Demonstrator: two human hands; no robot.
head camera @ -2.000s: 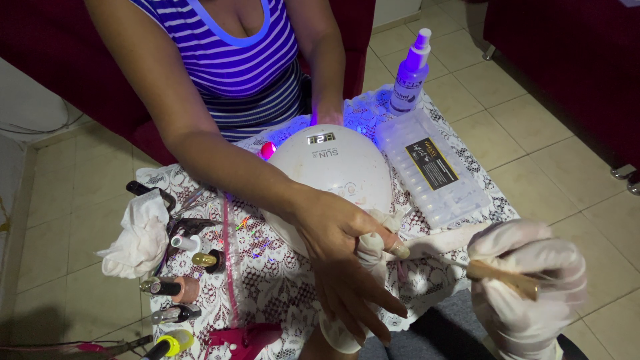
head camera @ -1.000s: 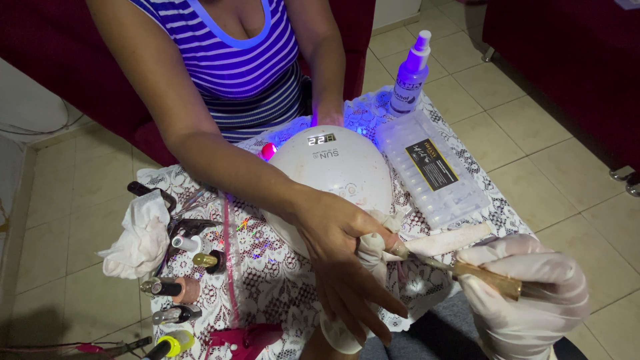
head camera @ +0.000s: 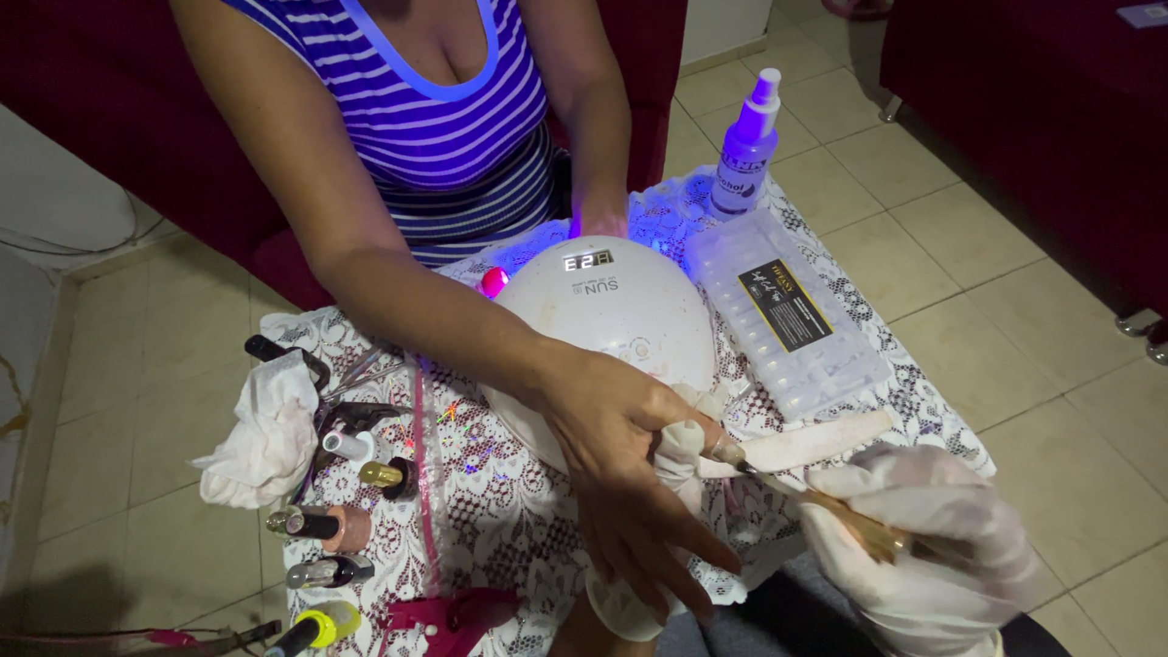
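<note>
My right hand, in a white glove, holds a nail brush with a gold handle. The brush's dark tip touches the nail of one finger of another person's hand. My left hand, also gloved, grips that finger and is mostly hidden beneath the person's hand. Behind them stands a white domed nail lamp with a lit display. The person's other hand reaches to the far side of the lamp, its fingers hidden. A pale nail file lies behind the brush.
At the right are a clear plastic box of nail tips and a spray bottle. Crumpled white tissue, several polish bottles and a pink object lie at the left. White lace covers the table.
My right hand and the brush have moved; two seconds ago the hand covered part of the nail file, which now shows more fully. The person's hand has stayed in my left hand's grip.
</note>
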